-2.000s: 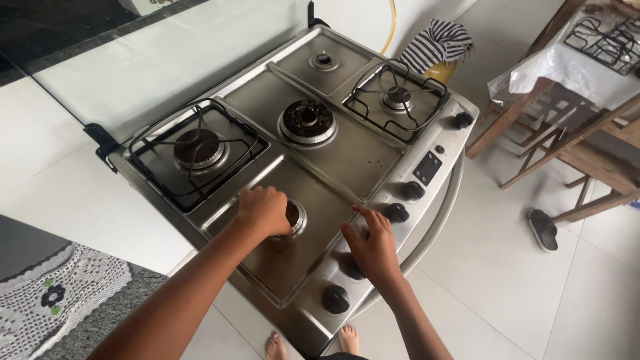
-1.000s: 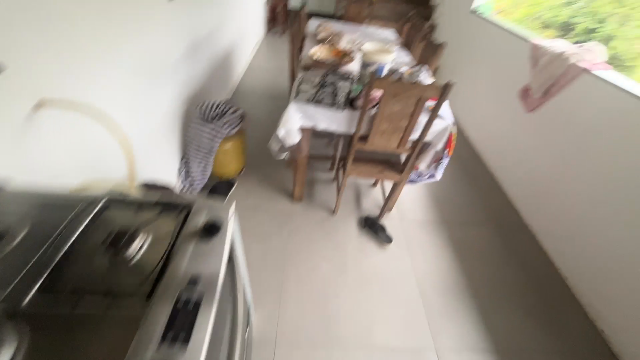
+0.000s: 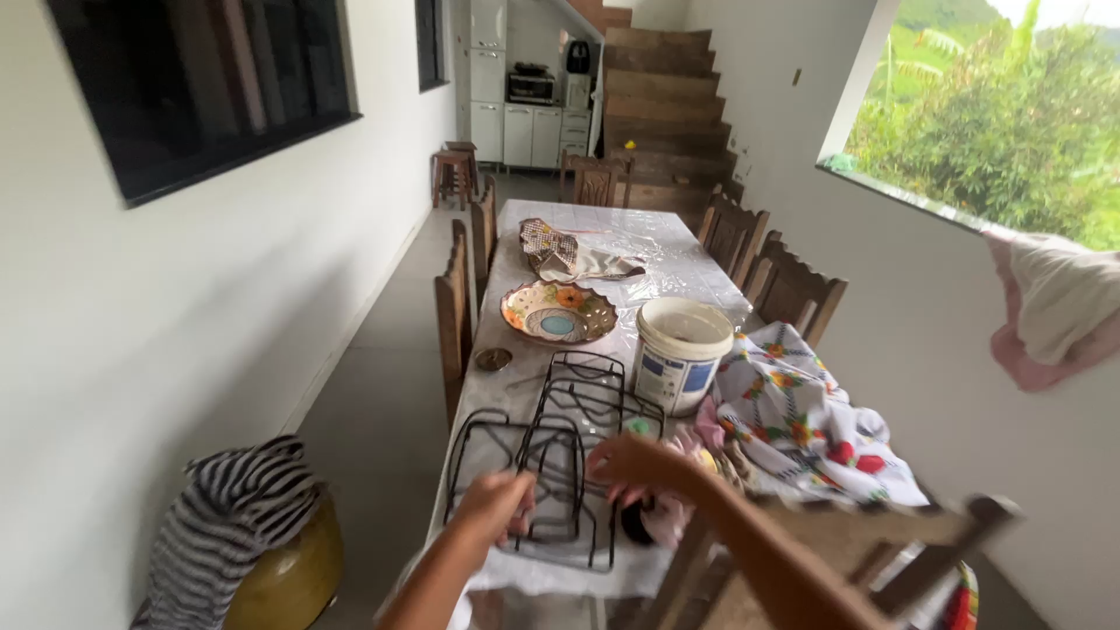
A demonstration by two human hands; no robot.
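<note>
Several black metal stove grates lie on the near end of a table with a white cloth under clear plastic. My left hand is over the near grates with its fingers curled; whether it touches one I cannot tell. Just right of it, my right hand hovers at the grates' right side, blurred, its fingers bent and pointing left. Beside that hand are a pink cloth and a dark round thing partly hidden. A white plastic bucket stands behind the right hand, with a floral scalloped bowl to its left.
A carved wooden chair stands close at the near right, and others line the table. A flowered cloth hangs over the right edge. A yellow gas cylinder under a striped cloth is at lower left. A patterned cloth lies farther back.
The view has swung from the stove to the table. Two seconds ago my left hand was at a stove burner and my right by the knobs; now both are over the grates on the table.
</note>
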